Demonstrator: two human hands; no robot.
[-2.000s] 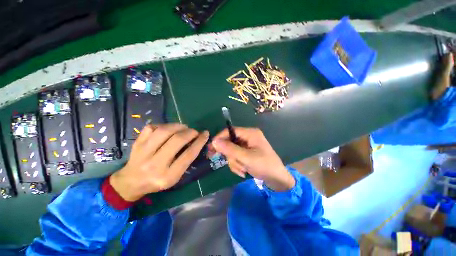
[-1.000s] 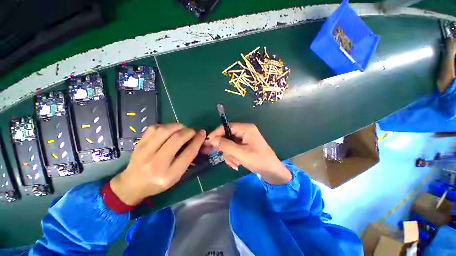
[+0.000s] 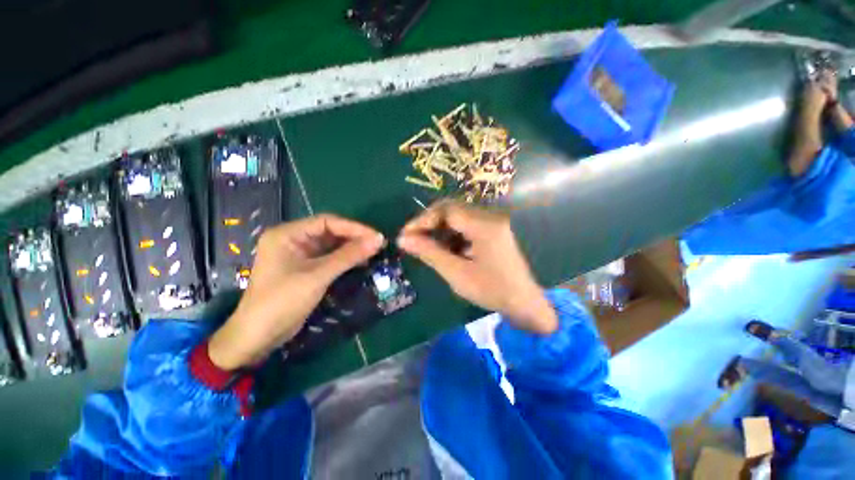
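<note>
My left hand [image 3: 291,281] has thumb and forefinger pinched together; whether a small part is between them is too small to tell. My right hand [image 3: 478,253] faces it, its fingertips a small gap away. A slim tool's light tip [image 3: 419,201] shows above my right fingers; the rest is hidden. An open black phone body [image 3: 389,284] lies on the bench below my hands, its board end at the right, its left part partly covered by my left hand. A loose pile of cream flex strips [image 3: 464,150] lies beyond my hands.
Several open phone bodies [image 3: 155,234] stand in a row at left. A blue parts bin [image 3: 614,89] sits beyond the pile. A white edge rail [image 3: 328,89] borders the belt, where another phone [image 3: 384,21] lies. Another person's hands [image 3: 811,122] are at far right. A cardboard box [image 3: 647,300] is below.
My hands have drawn slightly apart at the fingertips. My right hand has turned, so the dark tool is now mostly hidden. More of the phone body beneath shows.
</note>
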